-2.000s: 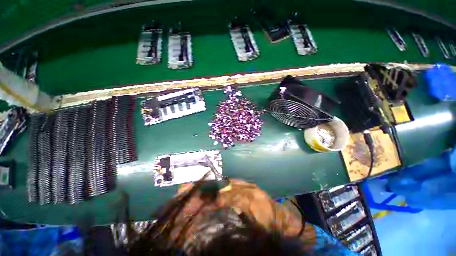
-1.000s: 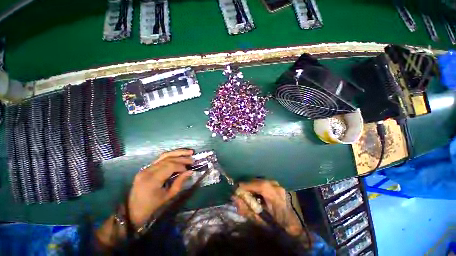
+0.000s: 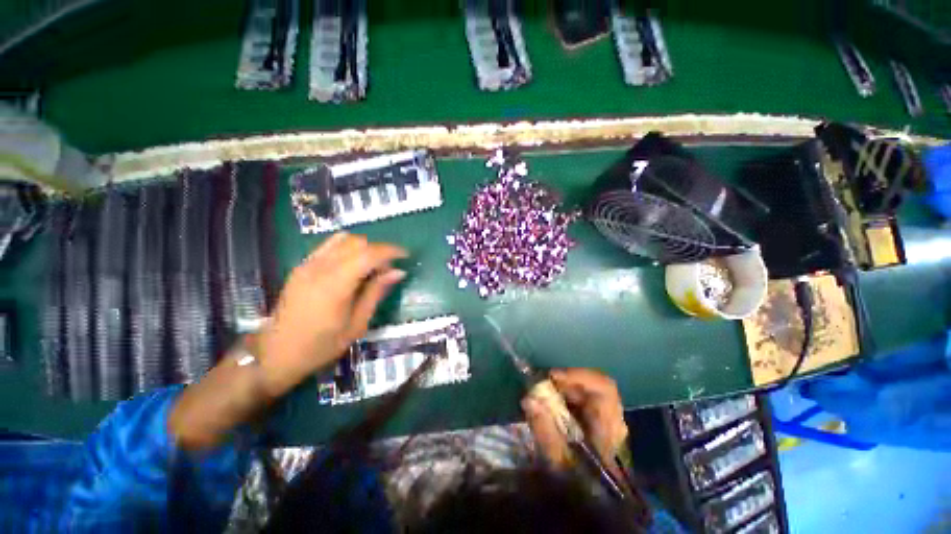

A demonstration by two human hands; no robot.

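Note:
A phone board assembly [image 3: 401,360] lies on the green bench in front of me. My left hand [image 3: 328,297] is above and to the left of it, fingers apart, with nothing visible in it. My right hand [image 3: 576,417] holds a soldering iron [image 3: 547,394] by its pale grip, to the right of the board. The iron's tip points up and left, away from the board. A heap of small purple-pink and silver components [image 3: 511,232] lies beyond the iron tip. Dark hair partly covers the board's lower edge.
Another board [image 3: 367,193] lies behind my left hand. Dark ribbed strips [image 3: 156,282] are at left. A fan [image 3: 667,203], waste cup [image 3: 730,284], scorched pad [image 3: 801,339] and iron stand [image 3: 881,242] are at right. A slotted tray [image 3: 678,459] is lower right. The conveyor [image 3: 417,89] carries spaced assemblies.
My left hand has let go of the near board and moved up. The soldering iron has stayed in my right hand, its tip now farther right of the board.

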